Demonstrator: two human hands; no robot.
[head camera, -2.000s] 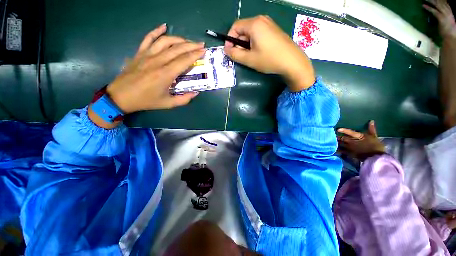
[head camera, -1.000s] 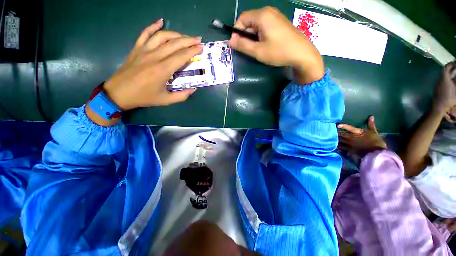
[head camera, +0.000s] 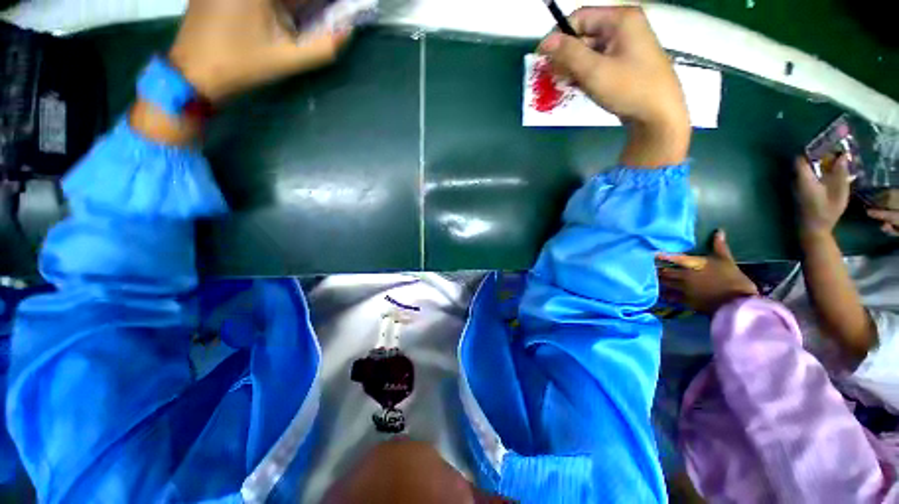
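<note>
My left hand (head camera: 242, 49) is at the top left, partly cut off by the upper edge and blurred. It holds the open phone (head camera: 338, 16), of which only a blurred silvery end shows, over the white rail. My right hand (head camera: 616, 64) holds the dark, thin tweezers (head camera: 560, 16), pointing up and cut off by the top edge. The hand is over the white card (head camera: 699, 95), beside the tiny red pieces (head camera: 547, 87) at its left end.
The white rail (head camera: 473, 18) curves along the back of the green bench (head camera: 325, 148). A black power unit (head camera: 51, 118) is at the left. At the right, another person's hand holds a phone (head camera: 831, 143); a pink-sleeved arm (head camera: 774, 364) is nearer.
My left hand has moved up and left with the phone, to the rail. My right hand has moved away from the phone, right to the white card, with the tweezers now upright.
</note>
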